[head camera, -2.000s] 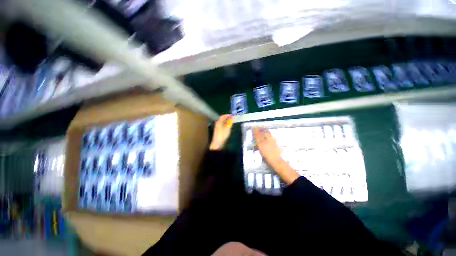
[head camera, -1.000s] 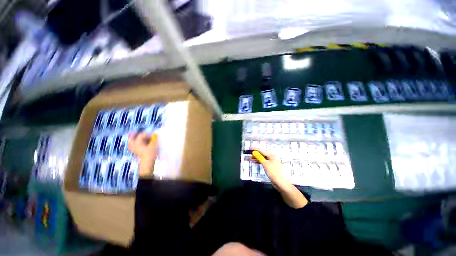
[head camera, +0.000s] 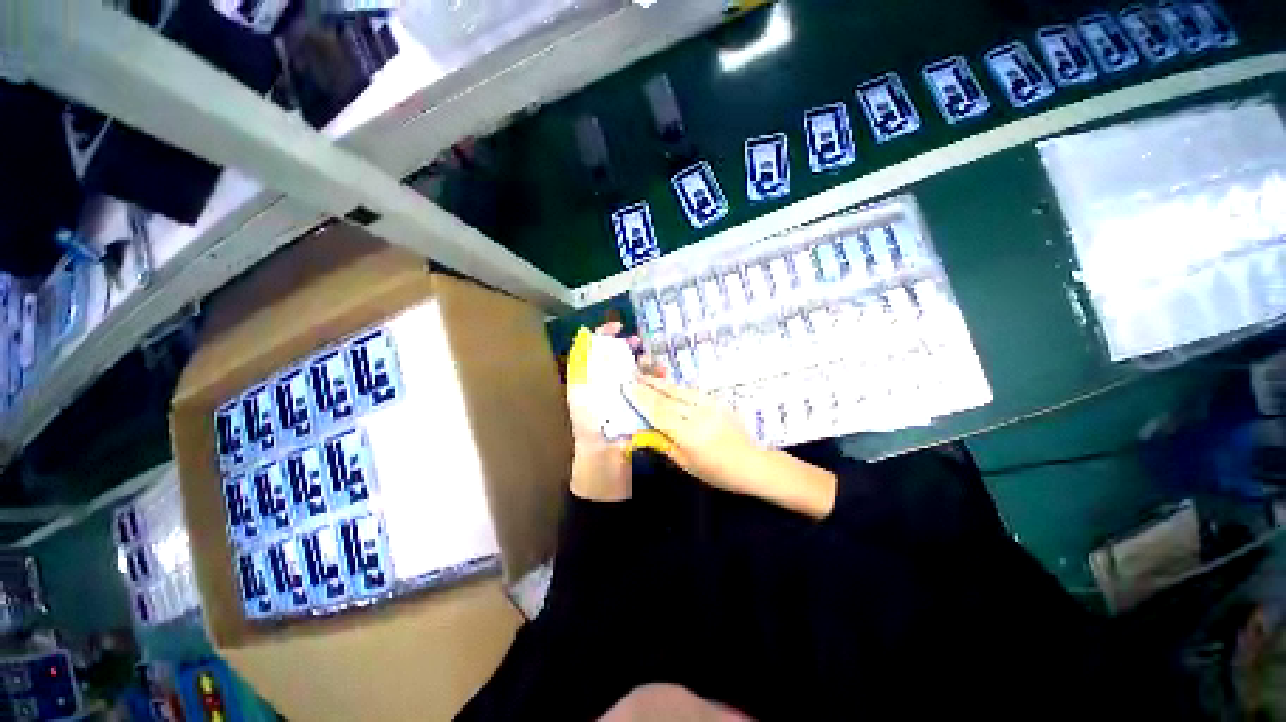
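Note:
My left hand (head camera: 595, 409), with yellow finger cots, holds a panel (head camera: 615, 384) with its pale back showing, at the left end of the blister tray (head camera: 846, 402). My right hand (head camera: 691, 427), also with yellow on a finger, lies over the panel's right side. A narrow bluish piece (head camera: 638, 405) shows at the right fingertips; whether the fingers grip it or press it on the panel cannot be told. The blister tray holds rows of small pale parts. The open carton (head camera: 529, 423) at the left holds printed blue-white-black panels (head camera: 294, 404) in rows.
The green conveyor belt (head camera: 564, 212) behind the tray carries a line of panels (head camera: 828, 137) and two dark pieces (head camera: 664, 107). A white frame bar (head camera: 423, 233) crosses above the carton. A shiny white bagged sheet (head camera: 1185, 233) lies right of the tray.
My left hand has moved from the carton to the tray's left end with a panel. My right hand has come from over the tray to the panel. The view has tilted.

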